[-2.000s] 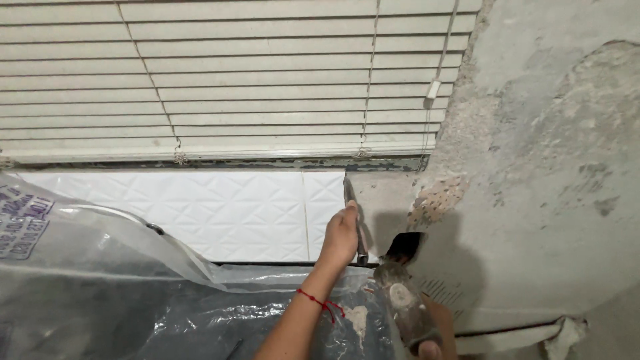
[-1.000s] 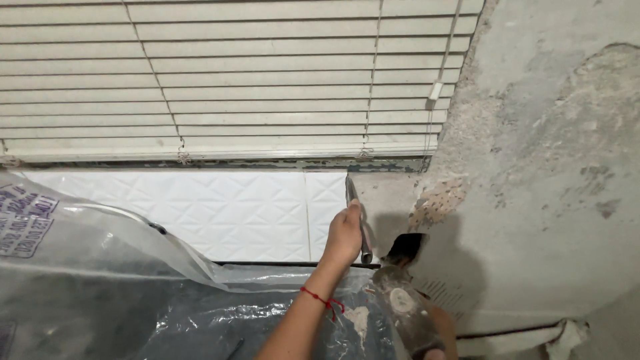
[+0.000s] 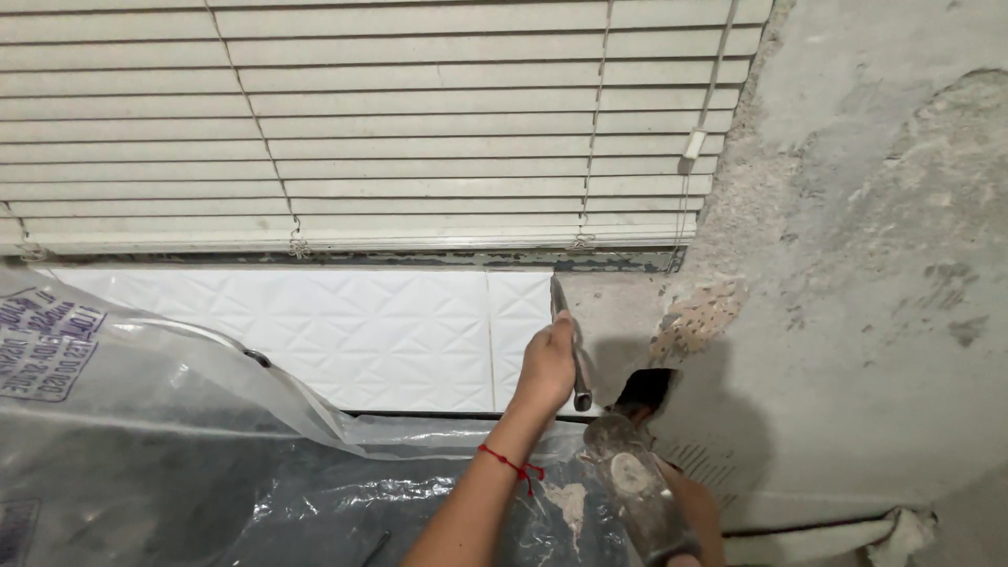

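Observation:
My left hand (image 3: 549, 366), with a red string bracelet at the wrist, grips a metal chisel (image 3: 581, 378). The chisel's far end is at the right edge of the white textured tiles (image 3: 378, 339) on the window sill, and its hollow-looking near end points toward me. At the lower right my right hand (image 3: 683, 561) shows only in part, closed around a hammer. The hammer's worn metal head (image 3: 634, 480), dusted with pale grit, is below and to the right of the chisel and appears apart from it. Most of the handle is hidden.
White blinds (image 3: 433, 150) hang above the sill. Plastic sheeting (image 3: 354, 496) with printed writing covers the area below the tiles. Bare mortar (image 3: 618, 303) lies right of them, beside a rough plastered wall (image 3: 850, 339) with a dark hole (image 3: 646, 387).

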